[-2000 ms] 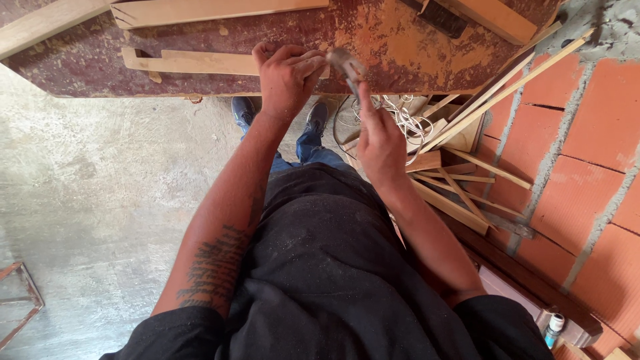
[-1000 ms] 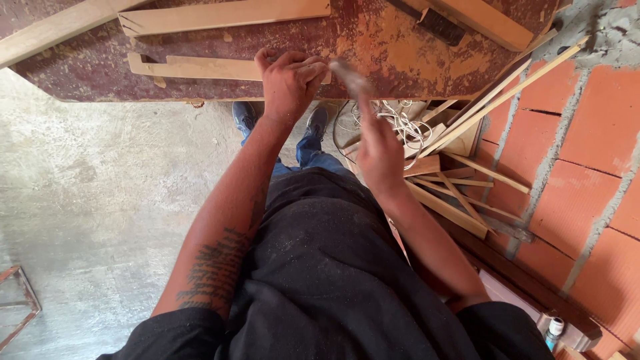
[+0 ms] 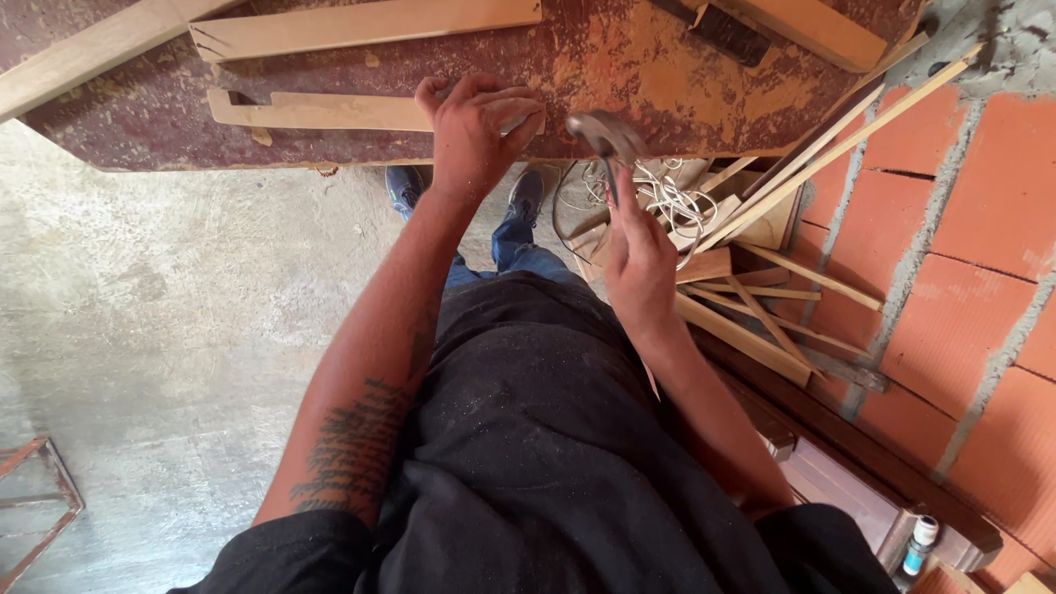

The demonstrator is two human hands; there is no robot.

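Observation:
A notched strip of light wood lies flat along the near edge of the worn, paint-spotted workbench. Over its right end rests my left hand, fingers curled down onto the wood; whether a small piece sits between the fingertips is hidden. My right hand is closed on the handle of a claw hammer. The hammer's metal head, slightly blurred, is just right of the strip's end, apart from my left hand.
Further back on the bench lie a light board, a long plank, a wood block and a dark-bristled brush. Below right are a tangled white cable, wood offcuts and a brick wall. A small bottle stands lower right.
The hammer head has moved right, away from my left hand, which stays on the end of the wooden strip. My right hand keeps its hold on the handle.

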